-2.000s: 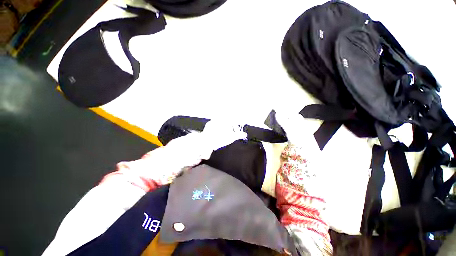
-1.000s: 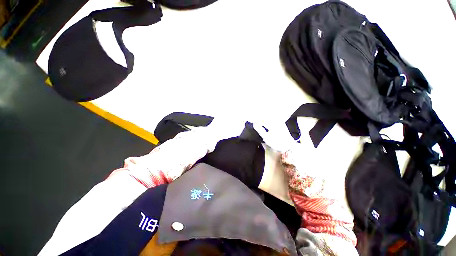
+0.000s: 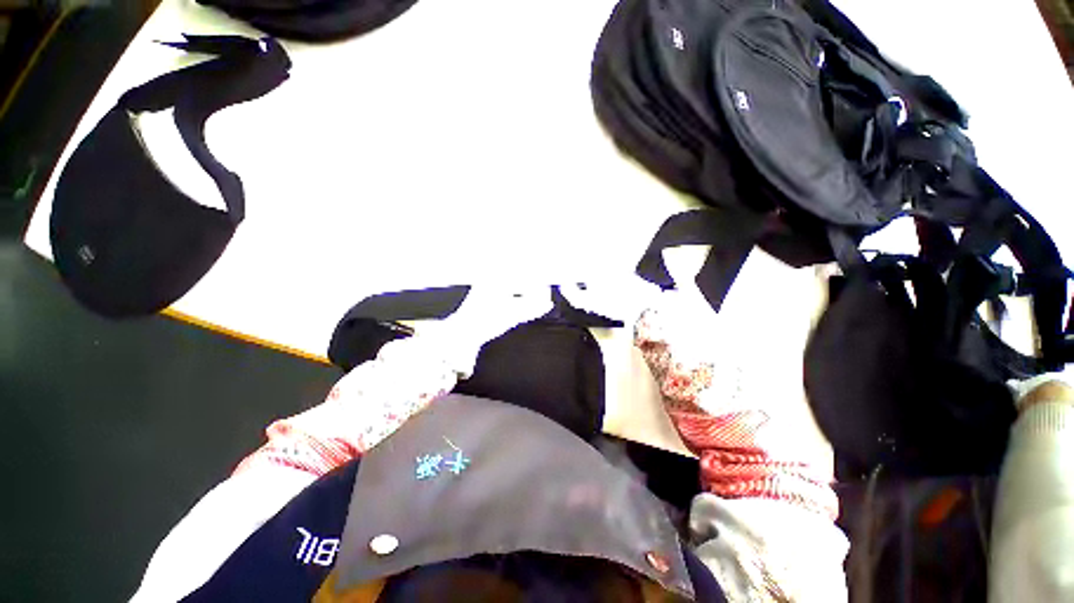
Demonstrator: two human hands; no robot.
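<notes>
A black bag (image 3: 536,371) lies at the table edge against my apron, with a wide black strap loop (image 3: 406,309) on its left. A short dark strap end (image 3: 579,310) shows between my hands. My left hand (image 3: 512,309), in white, is at the left of this strap end and grips it. My right hand (image 3: 618,295), also white, is at its right side and seems to pinch it. Both hands blend into the white tabletop, so the fingers are hard to make out.
A black crescent bag (image 3: 141,253) lies at the table's left. Layered black bags (image 3: 766,118) with trailing straps lie at the upper right. Another dark bag (image 3: 866,365) lies at right, beside another person's pale sleeve (image 3: 1036,507). A dark bag edge shows at top.
The view has shifted, so the table's bags sit further left. The strap between my hands shows as a shorter piece than at first. Another person's sleeve and hand have appeared at lower right.
</notes>
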